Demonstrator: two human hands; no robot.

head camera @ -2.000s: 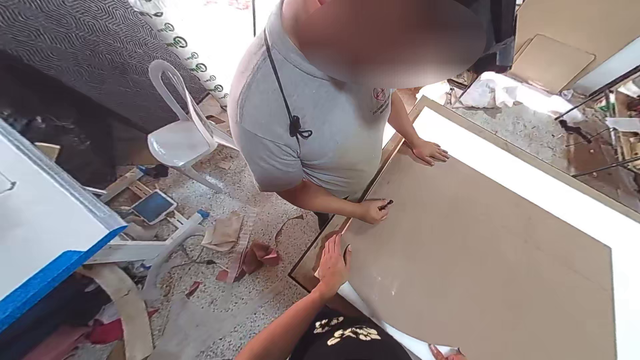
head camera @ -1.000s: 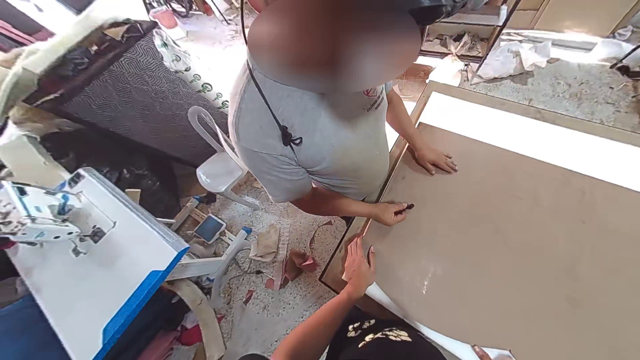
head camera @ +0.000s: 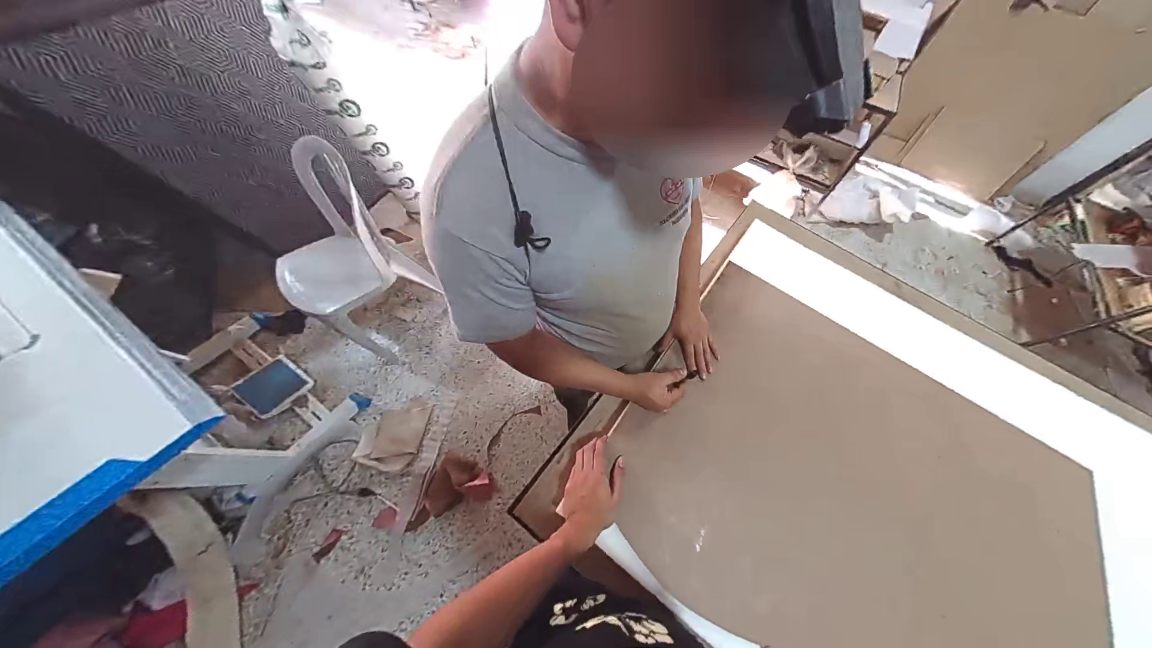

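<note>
A large brown sheet (head camera: 864, 450), perhaps board or stiff fabric, lies over a white sheet (head camera: 900, 333) on a wood-edged table. My left hand (head camera: 591, 490) rests palm down on the brown sheet's left edge, near the table corner, with the thumb apart and nothing held. My right hand is out of sight below the frame. Across the edge, a person in a grey polo shirt (head camera: 594, 243) leans over the sheet. One hand (head camera: 660, 391) of that person holds a small dark object (head camera: 691, 375); the other hand (head camera: 695, 340) lies flat beside it.
On the left stands a white worktable (head camera: 81, 378) edged with blue tape. A white plastic chair (head camera: 333, 270) is behind it. Scraps (head camera: 459, 486), a small framed board (head camera: 270, 387) and cables lie on the floor. At the upper right are metal racks and cardboard (head camera: 1008, 81).
The person's flat hand has come back along the edge to beside the hand with the dark object. My right fingertips, visible at the bottom earlier, have left view. My left hand stays at the edge.
</note>
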